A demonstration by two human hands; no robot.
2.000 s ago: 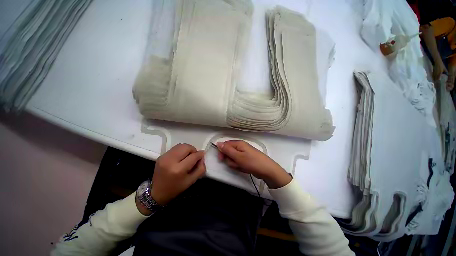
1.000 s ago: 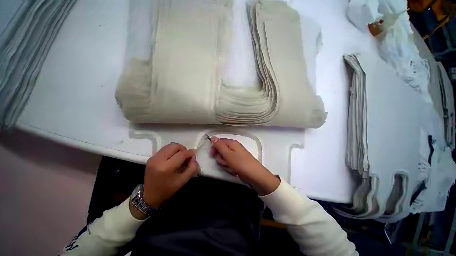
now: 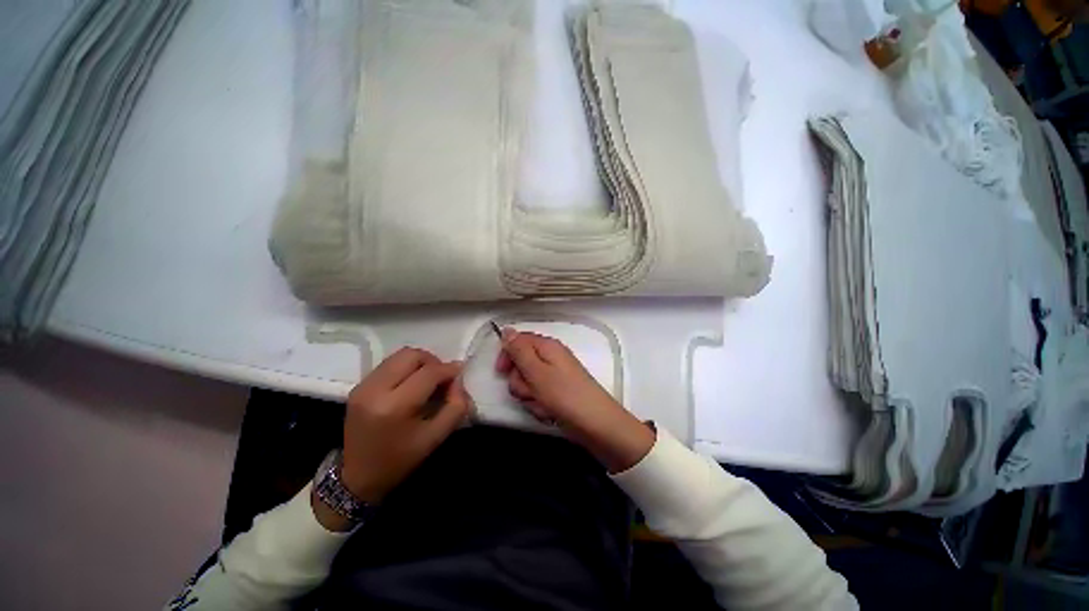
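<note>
A white cut panel (image 3: 659, 358) lies at the table's near edge, its U-shaped neckline edge bordered by a narrow grey-beige tape. My left hand (image 3: 404, 418) pinches the panel's edge at the left side of the U. My right hand (image 3: 555, 384) holds a small dark tool, probably thread snips (image 3: 496, 328), with its tip at the upper left of the curve; most of it is hidden in the fingers. Beige turned-back plies (image 3: 424, 179) of a thick panel stack lie folded just beyond the panel.
Another panel stack (image 3: 931, 275) with layered edges lies at the right. More layered plies (image 3: 90, 143) lie at the far left. Crumpled white fabric or wrapping (image 3: 955, 102) is at the upper right. The table's curved edge (image 3: 215, 372) runs in front of me.
The view has shifted, so the stacks sit further left. My right hand's tool tip has moved slightly up and left along the curve. Both hands keep their grips.
</note>
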